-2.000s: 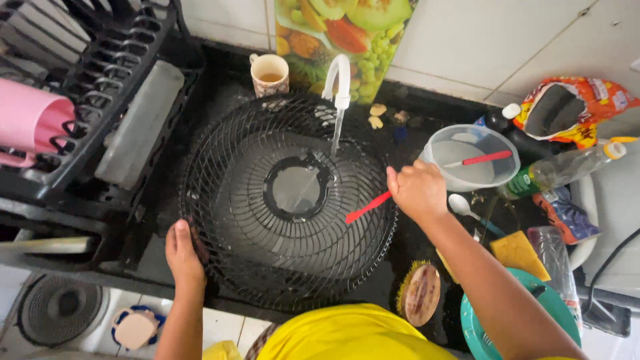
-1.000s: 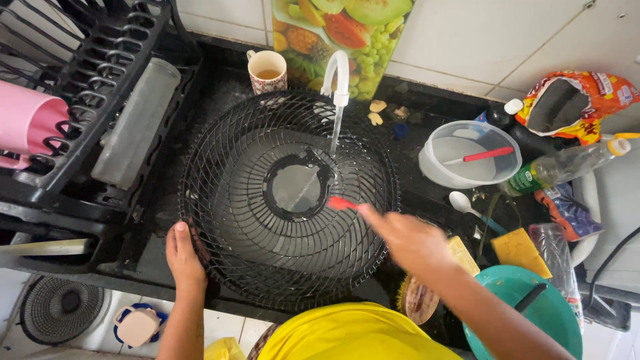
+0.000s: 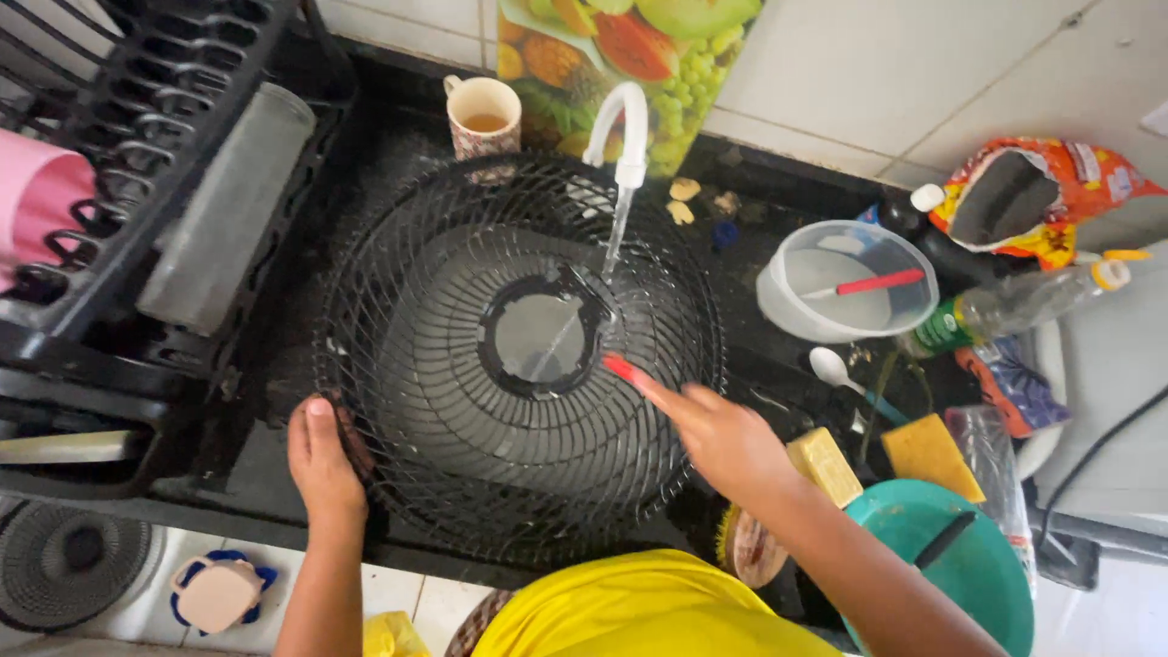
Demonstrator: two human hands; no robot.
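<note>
A round black fan grille (image 3: 438, 401) lies over the sink, and water runs onto it from a white faucet (image 3: 630, 137). My left hand (image 3: 327, 461) holds the grille's left rim. Near the centre ring, my right hand (image 3: 730, 438) grips a red-handled tool (image 3: 619, 367), mostly covered by the fingers; its kind cannot be told. An oval scrubbing brush (image 3: 757, 547) and a yellow soap bar (image 3: 824, 467) are beside my right forearm.
A black dish rack (image 3: 182, 119) stands left, a patterned mug (image 3: 484, 128) behind. At right are a clear plastic tub (image 3: 844, 283), a white spoon (image 3: 830, 367), a yellow sponge (image 3: 933, 456), a plastic bottle (image 3: 1022, 306) and a teal bowl (image 3: 995, 593). Another fan grille (image 3: 78, 566) lies lower left.
My right hand with the red tool has moved from the grille's right rim in toward the centre ring. My left hand stays at the left rim.
</note>
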